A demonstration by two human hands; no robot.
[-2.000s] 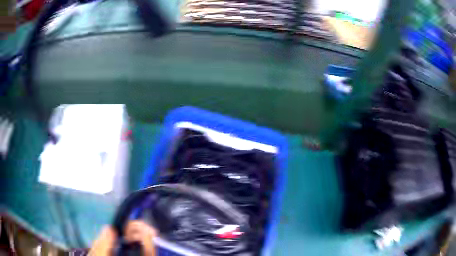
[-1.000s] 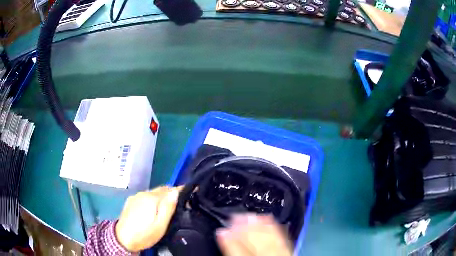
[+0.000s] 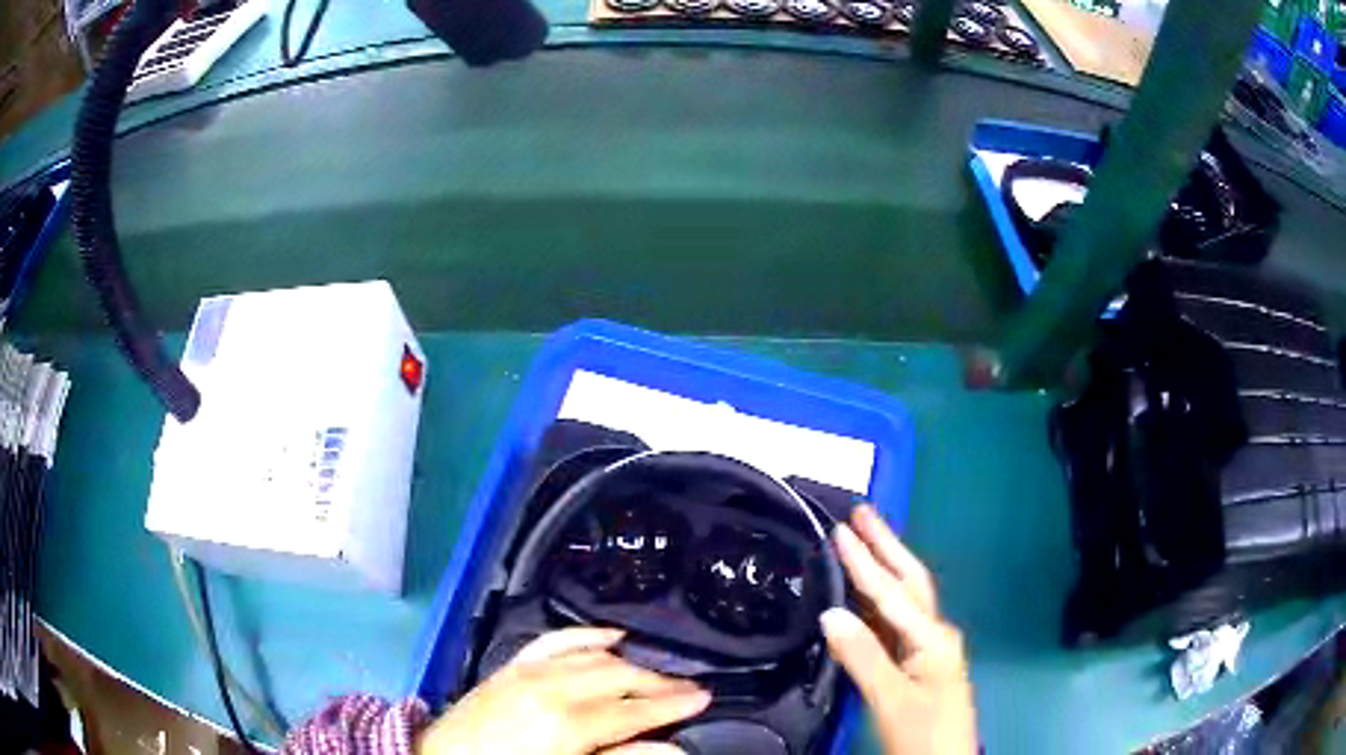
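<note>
Black over-ear headphones (image 3: pixel 672 469) lie in a glossy black blister tray (image 3: pixel 591 440) inside a blue tote tray (image 3: pixel 723 364). The silvery band edge curves around two glossy rounded bumps. A white sheet (image 3: pixel 694 421) shows at the tote's far end. My left hand (image 3: pixel 568 696) lies flat over the lower part of the headphones, near the ear cups, fingers pointing right. My right hand (image 3: pixel 903 637) holds the right side of the headband between thumb and fingers. The ear cups are partly hidden by my left hand.
A white box unit (image 3: pixel 295 435) with a black flexible hose (image 3: pixel 101 221) stands at left. Stacked blister trays (image 3: pixel 1269 428) lie at right, beside a crumpled plastic bag (image 3: pixel 1208 656). A green post (image 3: pixel 1129 192) rises before another blue tote (image 3: pixel 1004 221). The conveyor belt (image 3: pixel 591 192) runs beyond.
My right hand has moved from the lower middle to the headband's right side. My left hand has moved from the headband's left side onto the lower headphones. The view has shifted slightly.
</note>
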